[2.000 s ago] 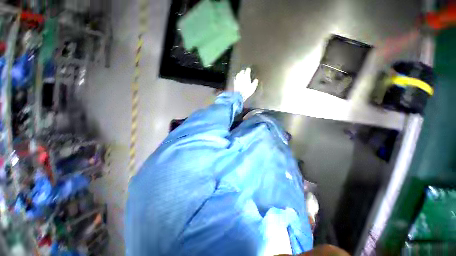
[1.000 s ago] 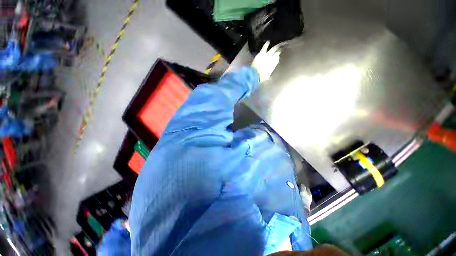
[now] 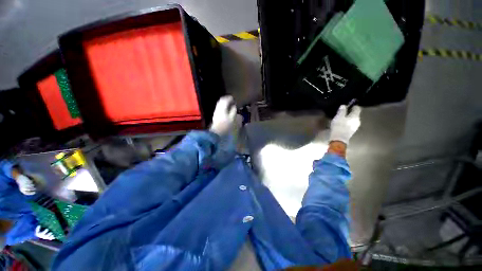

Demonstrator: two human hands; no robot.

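Observation:
My left hand (image 3: pixel 224 115), white-gloved with curled fingers, is beside the near right corner of a black bin (image 3: pixel 209 69); I cannot tell whether it holds anything. My right hand (image 3: pixel 345 124), also white-gloved, has its fingers on the near edge of a black fixture (image 3: pixel 328 77) with white crossed marks. The fixture lies inside or over a large black bin (image 3: pixel 409 84) at the top right. Pale green sheets (image 3: pixel 370 39) lie askew there, partly over the fixture. A bright red sheet (image 3: pixel 140 74) lies in the left bin.
A stainless bench (image 3: pixel 372 153) with glare is below my right hand. A smaller black bin at the far left holds a red sheet (image 3: pixel 54 100) and a green board (image 3: pixel 67 92). Another person's gloved hand (image 3: pixel 25 184) is at lower left near green boards (image 3: pixel 68 214). Dark metal framing (image 3: pixel 449 211) stands at right.
The view has swung left toward the bins, and the conveyor with the yellow-banded cylinder has left the near right. Both my hands now show clearly. The red-lined bin now appears larger.

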